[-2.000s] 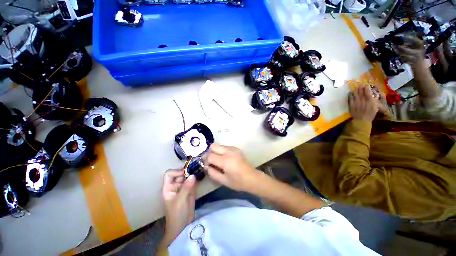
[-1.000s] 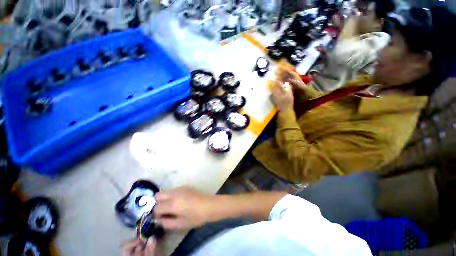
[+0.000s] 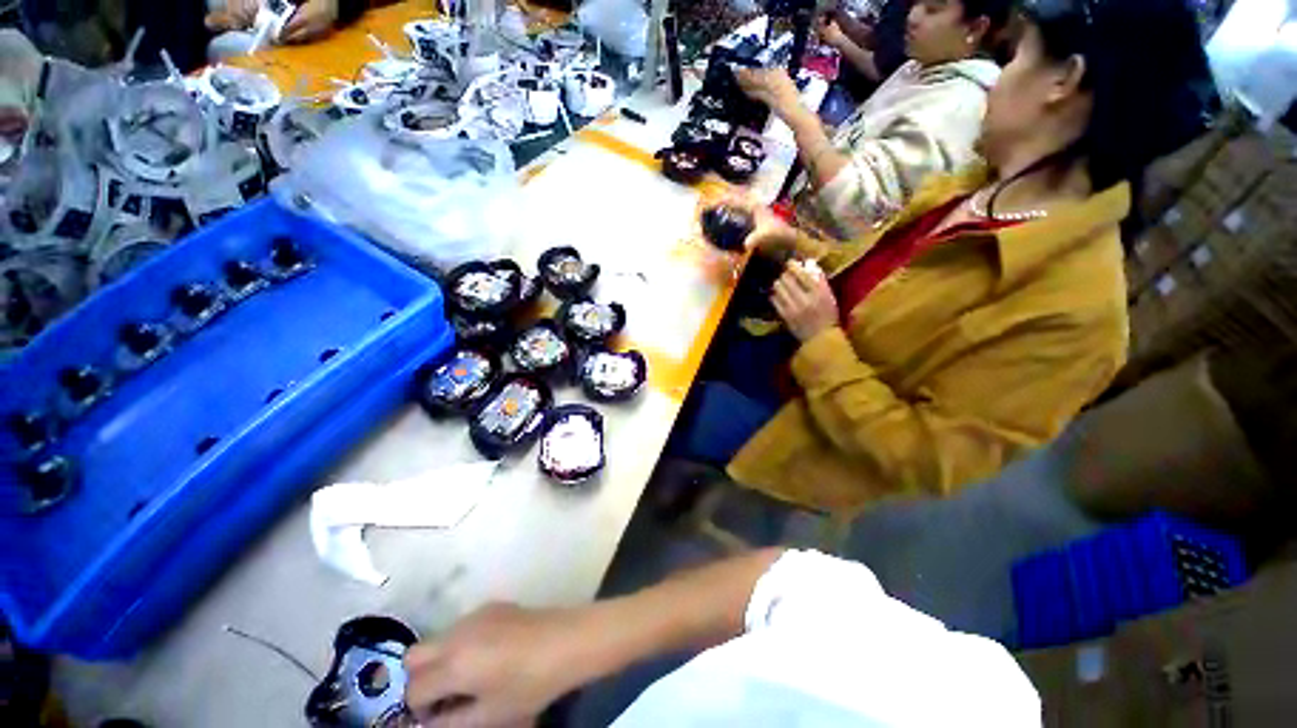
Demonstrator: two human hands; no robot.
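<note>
A black housing [image 3: 367, 674] with a pale plate and round central hole lies on the bench at the bottom edge, partly cut off. A thin dark wire [image 3: 270, 647] trails from it up to the left. My right hand [image 3: 491, 666] is at the housing's right side, fingers bent and pointing left. It is blurred and covers that side; what its fingertips hold is hidden. My left hand is out of the picture.
The blue bin [image 3: 214, 491] at left holds a row of small black modules [image 3: 142, 339]. Filled units [image 3: 541, 347] cluster right of it, with a white sheet [image 3: 413, 501] in front. A person [image 3: 967, 341] in a mustard jacket sits at right, another beyond.
The view has swung right, moving the bin, housing and right hand toward the left and bottom. My left hand and the small dark module have left the picture. The neighbour now holds a black round unit.
</note>
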